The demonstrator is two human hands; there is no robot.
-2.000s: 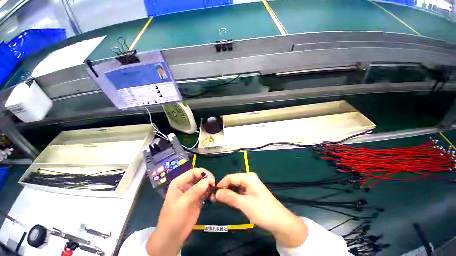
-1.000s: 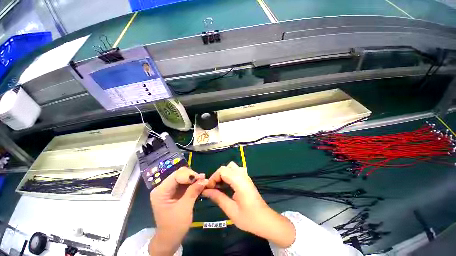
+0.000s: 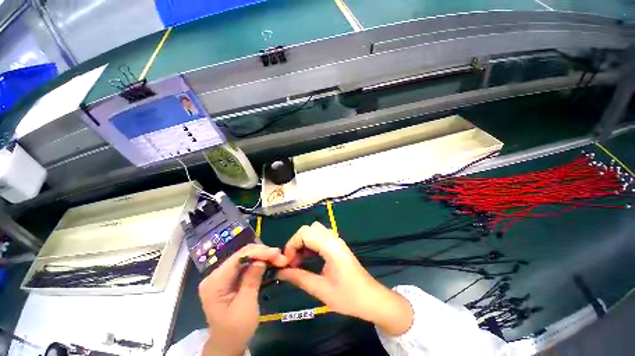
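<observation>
My left hand (image 3: 233, 292) and my right hand (image 3: 334, 274) meet at the fingertips in front of the grey-black button box (image 3: 219, 240). Between the fingertips they pinch a thin black cable end (image 3: 273, 270), mostly hidden by the fingers. A small dark tip also shows at the left index finger. Whether a small piece sits on the cable end is too small to tell. Thin black cables (image 3: 411, 261) lie on the green mat to the right of my right hand.
Red cables (image 3: 522, 191) with whitish tips lie at right. A cream long tray (image 3: 390, 161) with a black roll (image 3: 280, 171) is behind. A divided tray (image 3: 111, 229) holds black cables at left. A pale green fan (image 3: 233, 167) and instruction card (image 3: 157, 128) stand behind the box.
The view has shifted, so the bench items sit further left in the picture. Both hands stay together at the fingertips, with the finger positions slightly changed.
</observation>
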